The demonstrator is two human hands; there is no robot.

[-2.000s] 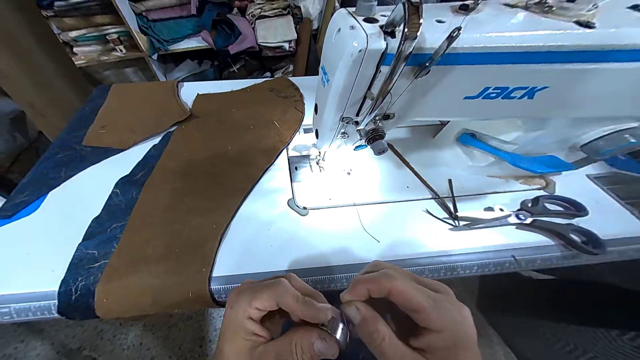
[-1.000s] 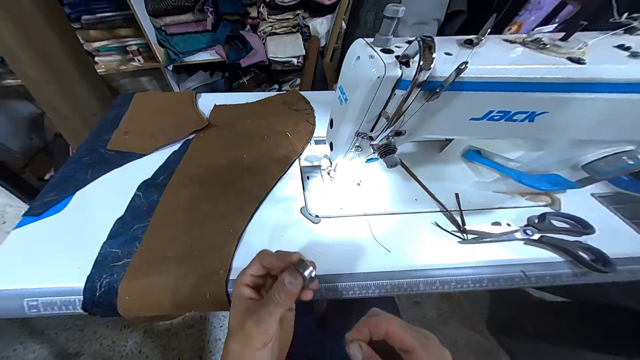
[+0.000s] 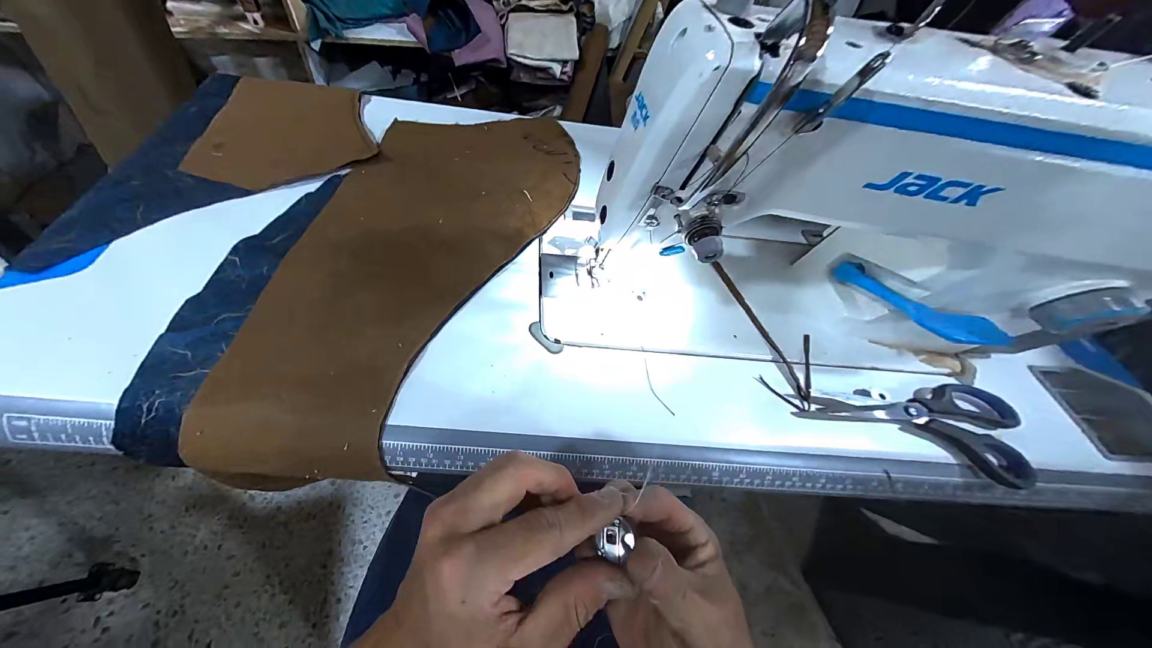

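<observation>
A small metal bobbin case [image 3: 616, 540] is held between both hands below the table's front edge. My left hand [image 3: 513, 549] has its thumb and fingers around the left side of the case. My right hand [image 3: 675, 567] touches its right side, and a short thread end [image 3: 643, 486] sticks up between the fingertips. Which hand bears the case's weight is hard to tell. Above and to the right stands a white Jack sewing machine [image 3: 900, 171], its needle area [image 3: 589, 261] brightly lit. A brown fabric piece [image 3: 333, 297] lies over dark blue fabric [image 3: 216, 315] on the left.
Black-handled scissors [image 3: 913, 412] and thin brown strips [image 3: 760, 328] lie on the table right of centre. A loose thread [image 3: 655, 387] lies before the needle plate. A ruler strip [image 3: 720, 470] runs along the front edge. Folded fabrics [image 3: 540, 36] fill shelves behind.
My hands were apart one second ago, with the case in my left hand; now they are together around it. The fabric, scissors and machine have stayed in place. The view has shifted.
</observation>
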